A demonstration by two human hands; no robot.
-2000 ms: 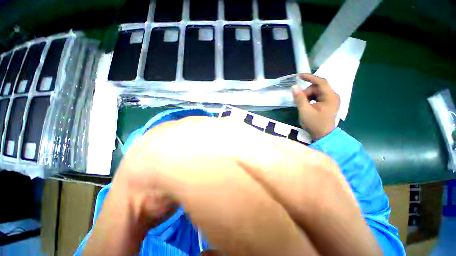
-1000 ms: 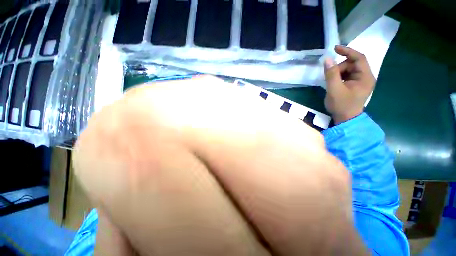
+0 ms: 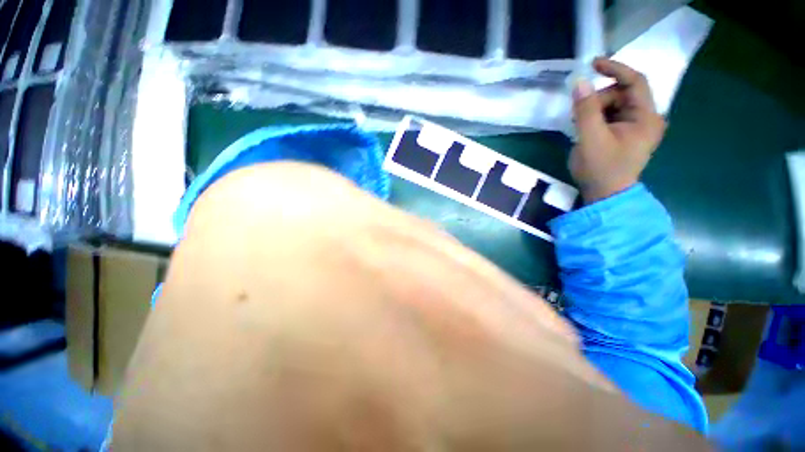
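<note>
A tray (image 3: 494,74) holds black phone cases (image 3: 450,26) in pockets at the top, cut off by the frame. A white liner strip (image 3: 477,184) with several black notched pieces lies slanted on the green surface in front of it. My right hand (image 3: 618,128) is at the tray's right front corner, fingers bent, thumb and index tips apart; I see nothing held. My left hand (image 3: 371,309) is very close to the camera, large and blurred, covering the lower middle. Its fingers cannot be made out, and its blue cuff (image 3: 291,146) shows above.
Stacked clear-edged trays (image 3: 93,115) stand at the far left beside a white sheet (image 3: 159,141). White liners (image 3: 675,53) lie behind my right hand. A plastic bag edge (image 3: 796,212) shows at the right. Cartons are below the bench at left (image 3: 119,318) and right (image 3: 741,340).
The view has shifted, so the trays sit higher in it. The large blurred hand has moved lower, uncovering more of the liner strip. My right hand stays at the tray corner.
</note>
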